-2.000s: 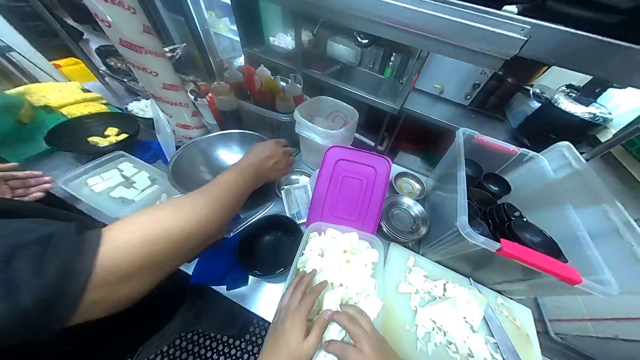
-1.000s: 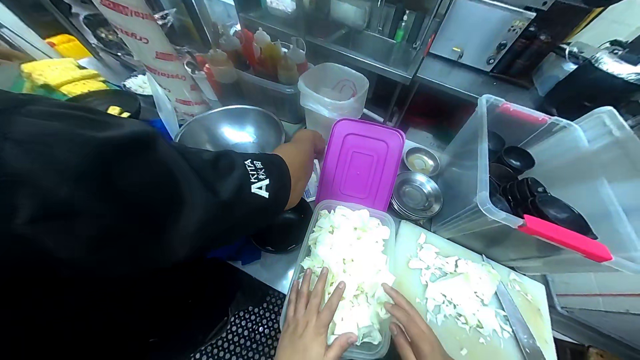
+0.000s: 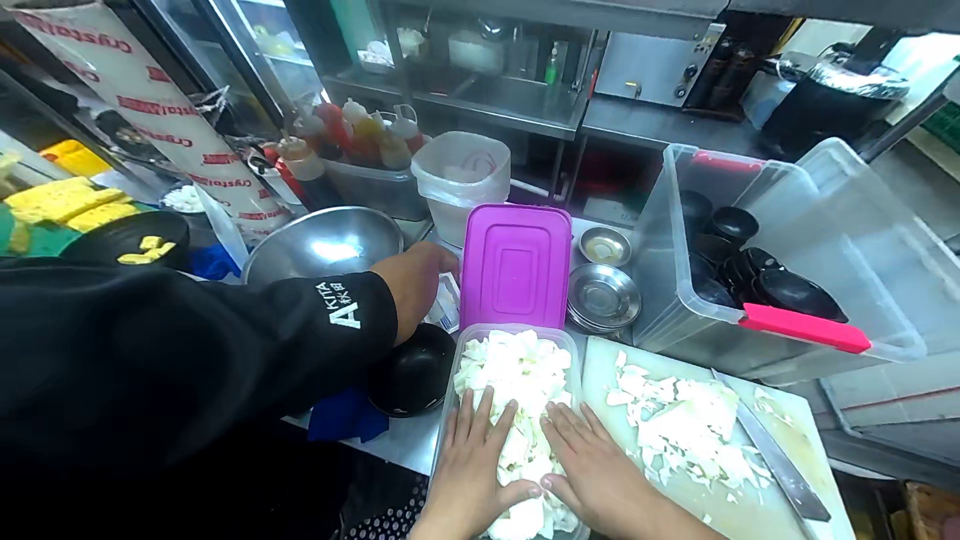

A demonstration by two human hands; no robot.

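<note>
Chopped white cabbage (image 3: 517, 375) fills a clear rectangular plastic container (image 3: 571, 345). My left hand (image 3: 476, 465) lies flat on the cabbage at the container's left side, and my right hand (image 3: 596, 469) rests on it at the right; both have spread fingers and hold nothing. Behind the container is a purple plastic lid (image 3: 516, 266). More chopped cabbage (image 3: 686, 424) is heaped on a white cutting board (image 3: 814, 442) to the right, with a knife (image 3: 780, 457) lying across the board.
From the left, a co-worker's black sleeve (image 3: 187, 345) and hand (image 3: 420, 277) reach in beside a steel bowl (image 3: 322, 244) and a black bowl (image 3: 412, 371). Steel dishes (image 3: 604, 296) stand right of the lid. A clear bin (image 3: 697, 300) holds black bowls (image 3: 795, 289).
The co-worker's arm and body have come further in from the left, covering the tray of white pieces seen earlier. My hands have moved apart on the cabbage since the earliest frame.
</note>
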